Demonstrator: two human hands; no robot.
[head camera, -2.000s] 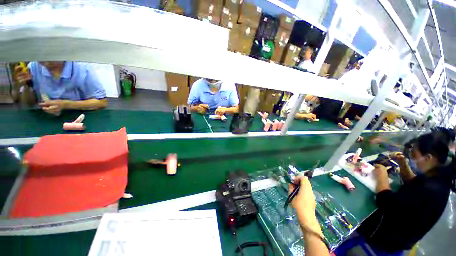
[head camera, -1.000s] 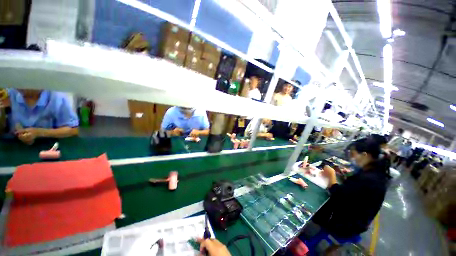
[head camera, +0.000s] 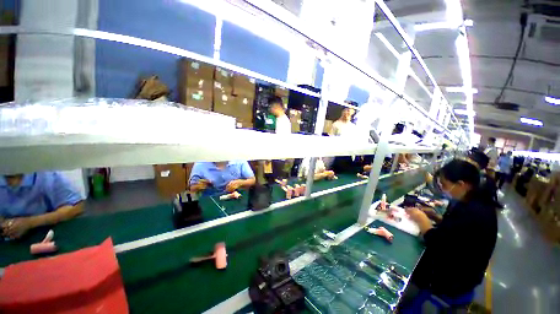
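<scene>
Neither of my hands is in the picture. Nearest in front of me stands the black soldering station (head camera: 276, 285) at the bottom centre, its lower part cut off by the edge. The clear blister tray (head camera: 353, 276) lies right of it, with shiny glare; its contents are hard to tell. A pink motor unit (head camera: 220, 256) lies on the green conveyor belt (head camera: 166, 267), behind and left of the station. The red sheet (head camera: 67, 282) is at the lower left, cut off by the edge.
A metal rail (head camera: 178, 232) and an overhead shelf (head camera: 184, 147) cross the view. A person in black (head camera: 457, 245) sits at the right near a pink unit (head camera: 382, 233). People in blue shirts (head camera: 221, 178) sit across the belt, with more pink units (head camera: 293, 191).
The view has tilted up. My right hand, earlier over the blister tray and then at the white tray with the iron, has left the picture. The white tray is also out of view.
</scene>
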